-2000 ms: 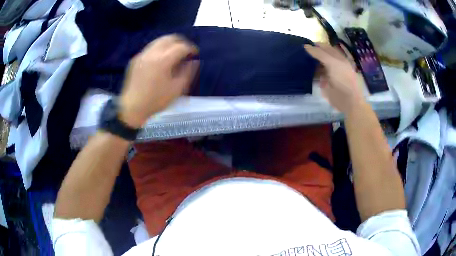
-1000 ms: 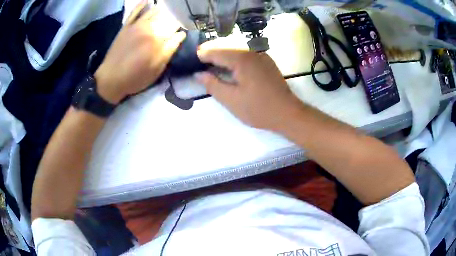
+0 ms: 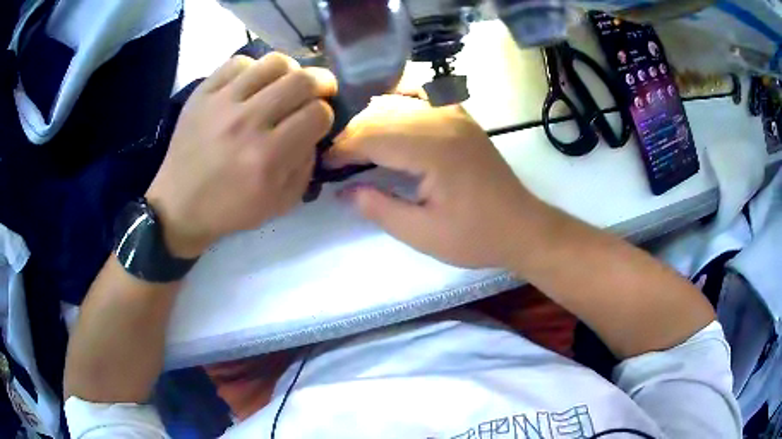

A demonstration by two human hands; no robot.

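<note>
A small piece of dark cloth (image 3: pixel 330 174) is bunched between my two hands in front of the sewing machine head (image 3: pixel 364 39). My left hand (image 3: pixel 244 141), with a black watch on the wrist, has its fingers curled on the cloth from the left. My right hand (image 3: pixel 437 176) pinches the cloth from the right between thumb and fingers. The needle area is hidden behind the hands and the machine head.
Black-handled shears (image 3: pixel 583 107) and a phone with a lit screen (image 3: pixel 656 111) lie right of my right hand on the white table (image 3: pixel 283 296). Dark and light cloth (image 3: pixel 103 111) is heaped at left. More pale cloth (image 3: pixel 746 240) hangs at right.
The wide dark panel is gone from the table front; both hands moved to the machine head. Since a second ago, both hands have come slightly nearer me, still holding the dark cloth.
</note>
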